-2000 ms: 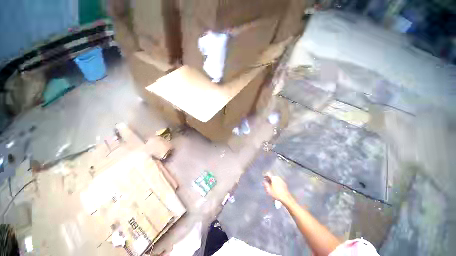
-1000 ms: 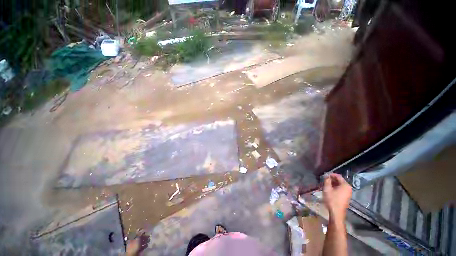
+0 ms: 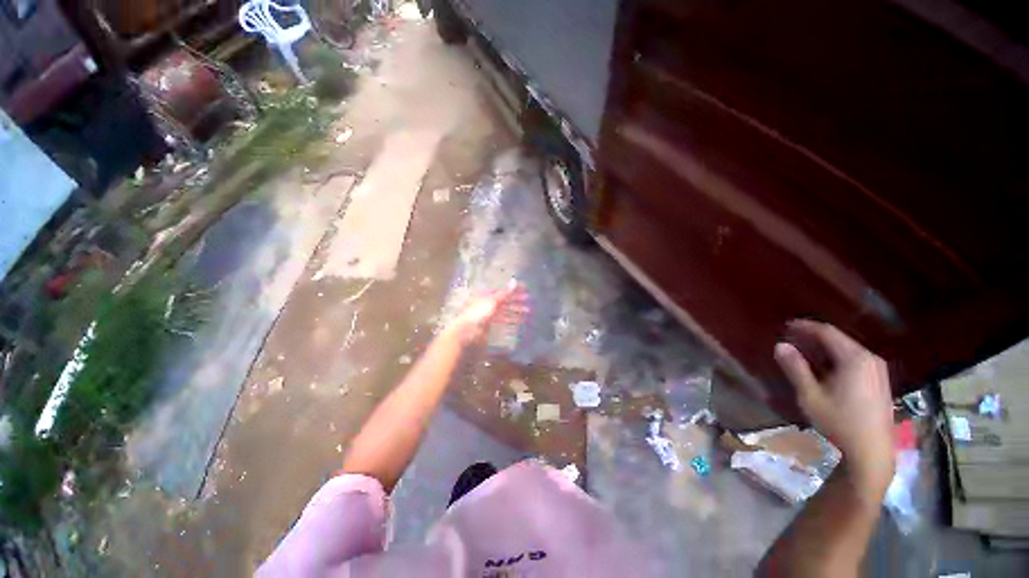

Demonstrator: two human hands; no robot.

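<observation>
The rear cargo door (image 3: 733,226), a dark red-brown ribbed panel, stands at the upper right and hangs outside the truck. My right hand (image 3: 841,378) is in front of its lower part. Its fingers are bent with the thumb apart, and nothing shows in it; whether it touches the door I cannot tell. My left hand (image 3: 493,313) is stretched out over the ground left of the door. It is somewhat blurred, its fingers look apart, and it is empty.
Brown cardboard (image 3: 999,440) lies at the right edge. A small open carton (image 3: 790,457) and litter lie on the ground below the door. A truck wheel (image 3: 562,192) shows beyond the door. A tan sheet (image 3: 384,215) lies on the ground, and a white chair (image 3: 276,28) stands at the upper left.
The view has swung from stacked cartons to the yard, then towards the truck's side. More of the door shows. My left hand has come up from the lower edge; my right hand is farther right.
</observation>
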